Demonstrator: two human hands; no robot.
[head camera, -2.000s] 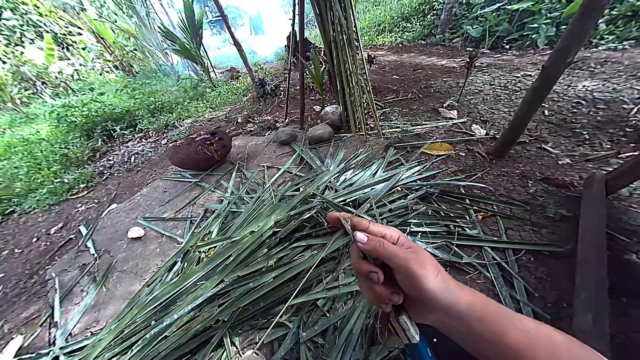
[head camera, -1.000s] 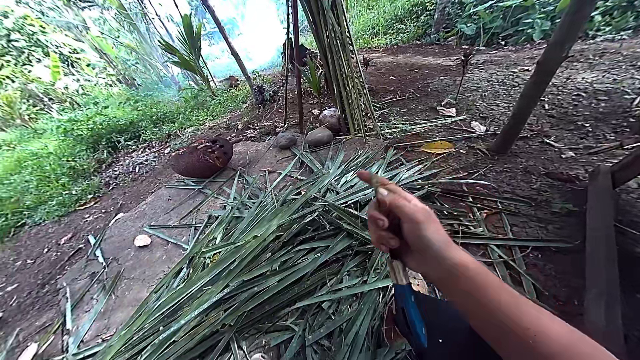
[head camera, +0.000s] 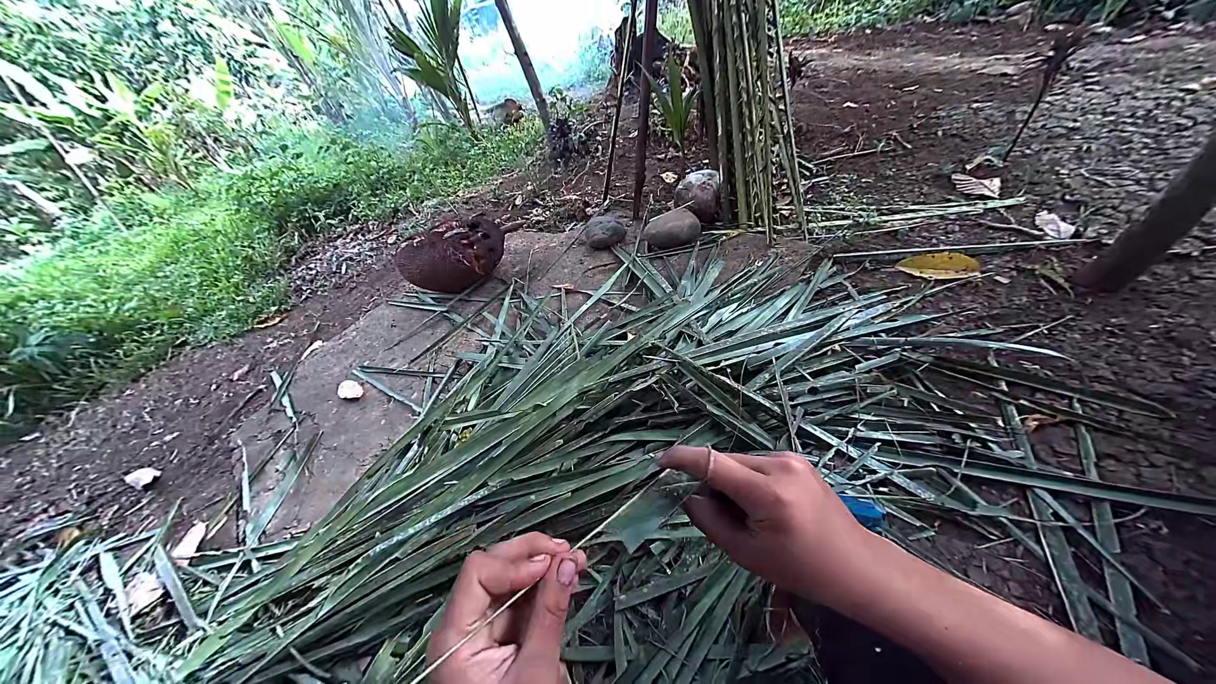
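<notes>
Low in the middle of the head view, my left hand (head camera: 513, 608) pinches a thin pale strand (head camera: 603, 525), likely a leaf rib, between thumb and fingertips. The strand runs up and right towards my right hand (head camera: 774, 518), whose fingers are curled, with a fine loop round the index finger. Whether the right fingers grip the strand's end is hard to tell. Under both hands spreads a large heap of long green leaf strips (head camera: 570, 408). A blue object (head camera: 863, 511) shows partly behind the right wrist.
A flat stone slab (head camera: 356, 332) lies under the heap's left side, with a brown husk-like object (head camera: 451, 255) at its far edge. Rounded stones (head camera: 673, 229) sit by a bundle of upright stalks (head camera: 746, 114). A wooden post (head camera: 1154, 223) slants at the right.
My left hand has come into view at the bottom, holding the strand. The blue-handled tool seen below my right hand one second ago no longer shows in that hand.
</notes>
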